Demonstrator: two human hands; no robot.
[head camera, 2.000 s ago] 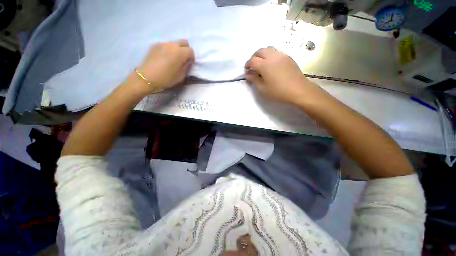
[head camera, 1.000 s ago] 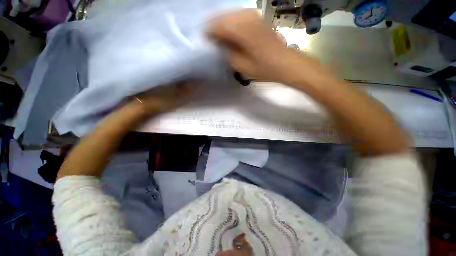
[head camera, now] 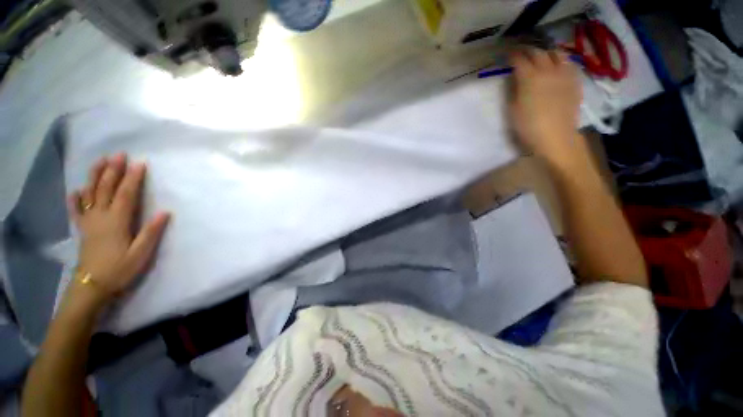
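A pale grey-white fabric piece point(head camera: 285, 204) is spread across the machine table, with a darker grey part at its left edge. My left hand point(head camera: 118, 224) lies on it at the left, fingers apart, holding nothing. My right hand point(head camera: 544, 102) is at the fabric's right end. Its fingertips are beside a blue marking pen point(head camera: 495, 72) and close to the red-handled scissors point(head camera: 601, 50); whether they grip anything is unclear. The sewing machine head point(head camera: 191, 32) and its bright lamp are above the fabric, at the upper left.
Grey cloth point(head camera: 399, 252) and a white panel point(head camera: 521, 261) lie below the table edge by my lap. A red box point(head camera: 680, 252) stands at the right. A white tape loop point(head camera: 601, 110) hangs at the table's right end. A round blue-rimmed dial point(head camera: 301, 10) is at the top.
The view has turned towards the right. The fabric, bunched up before, now lies spread out. My right hand has moved from the fabric to the pen and scissors; my left hand now rests flat.
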